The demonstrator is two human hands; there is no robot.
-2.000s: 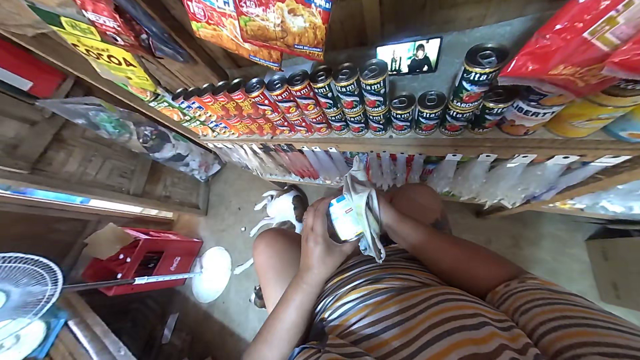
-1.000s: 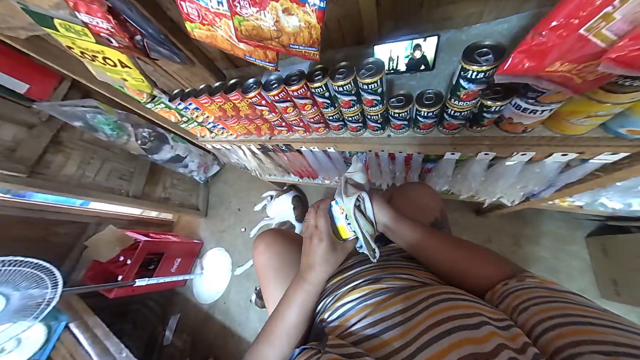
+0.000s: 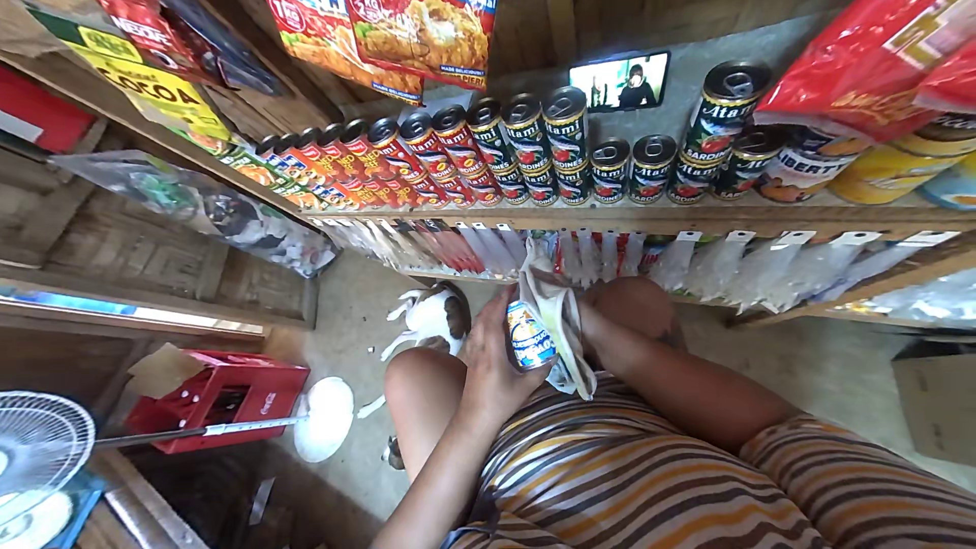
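Note:
My left hand [image 3: 492, 362] is wrapped around a small tin can [image 3: 530, 335] with a blue, white and yellow label, held above my lap. Against the can's right side lies a pale, crumpled cloth [image 3: 560, 313]. My right hand [image 3: 598, 332] is behind that cloth and grips it; its fingers are mostly hidden by the fabric. Beyond my hands, stacked sardine cans [image 3: 568, 145] stand in a long row on the wooden shelf [image 3: 633, 221].
Packets hang under the shelf, close beyond my knees. A brown and white dog [image 3: 435, 316] lies on the floor at left. Further left are a red crate [image 3: 221, 396] and a fan [image 3: 42, 442]. A phone [image 3: 619, 81] leans behind the cans; a cardboard box [image 3: 938, 396] sits at right.
The can has turned in my left hand, so a different part of its label faces up. Both hands have stayed in about the same place, with the cloth against the can.

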